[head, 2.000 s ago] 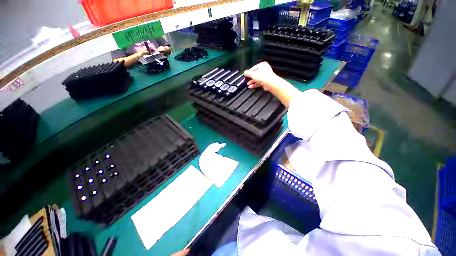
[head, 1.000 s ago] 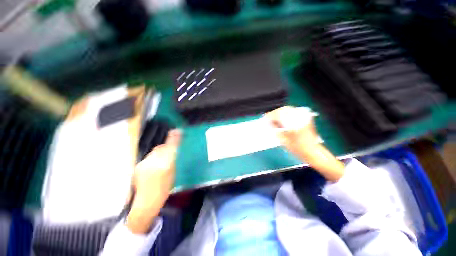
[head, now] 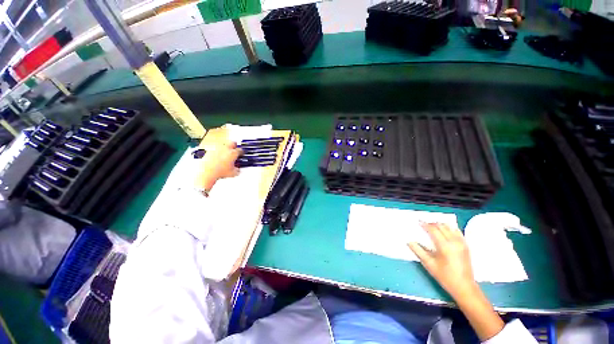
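Observation:
My left hand (head: pixel 219 164) is over the white paper on the cardboard (head: pixel 280 164), its fingertips at the left ends of a short row of black tubes (head: pixel 259 152). A dark end shows beside its back; whether it grips a tube is unclear. My right hand (head: pixel 448 255) rests palm down on the right part of the white paper sheet (head: pixel 377 228), fingers apart, nothing seen in it. A crumpled white cloth (head: pixel 495 248) lies right of it. The central tray (head: pixel 437 151) holds small parts with bright dots (head: pixel 350 142) at its left end.
Loose black tubes (head: pixel 286 201) lie between the cardboard and central tray. A black tray stack (head: pixel 572 208) stands at right. At far left are filled trays (head: pixel 81 158), a grey sleeve (head: pixel 33 242) and a blue crate (head: pixel 74 275). A yellow-marked post (head: pixel 168 97) rises behind the cardboard.
The view has swung left. My left hand has moved up onto the cardboard at the tubes. My right hand has let go of the white cloth, which now lies beside the sheet.

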